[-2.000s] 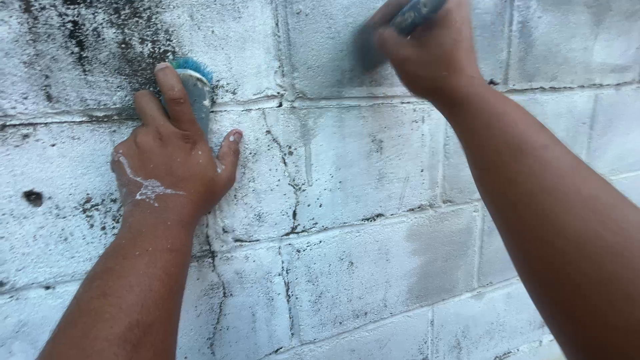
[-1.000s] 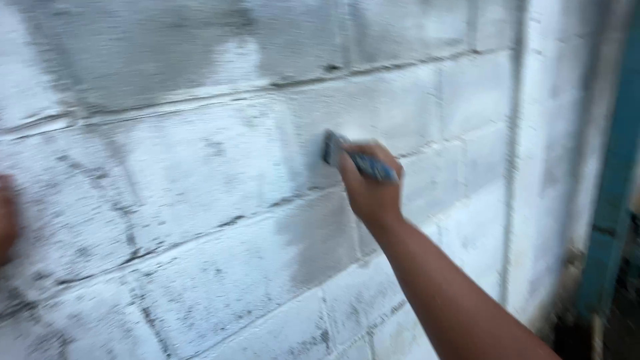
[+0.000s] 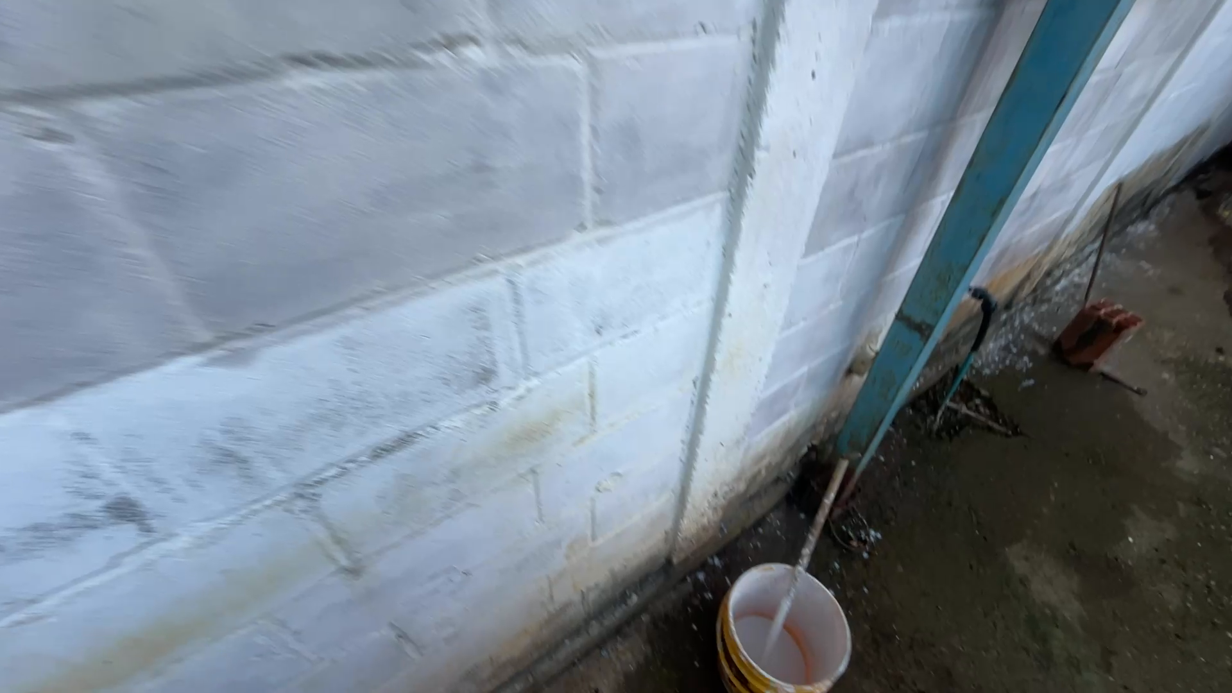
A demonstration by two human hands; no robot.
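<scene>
Neither my left hand nor my right hand shows in the head view now, and no brush is visible. A concrete block wall (image 3: 366, 202) fills the left and middle, its upper blocks greyish and a lower course whiter with dark specks. At the bottom stands a yellow bucket (image 3: 727, 654) with a pale inside and whitish liquid in it. A thin stick (image 3: 813, 539) leans in the bucket, its upper end against the bucket's far side and pointing toward the foot of a post.
A blue-green metal post (image 3: 962, 231) slants up beside the wall. On the damp concrete floor (image 3: 1039, 558) lie a red hollow brick (image 3: 1097, 332) with a thin rod (image 3: 1104, 245) rising by it, and a dark curved handle (image 3: 982, 318) near the post. White flakes are scattered along the wall's foot.
The view has swung right and down. My right hand with the brush, at the wall a second ago, and my left hand, at the left edge then, have both gone out of view.
</scene>
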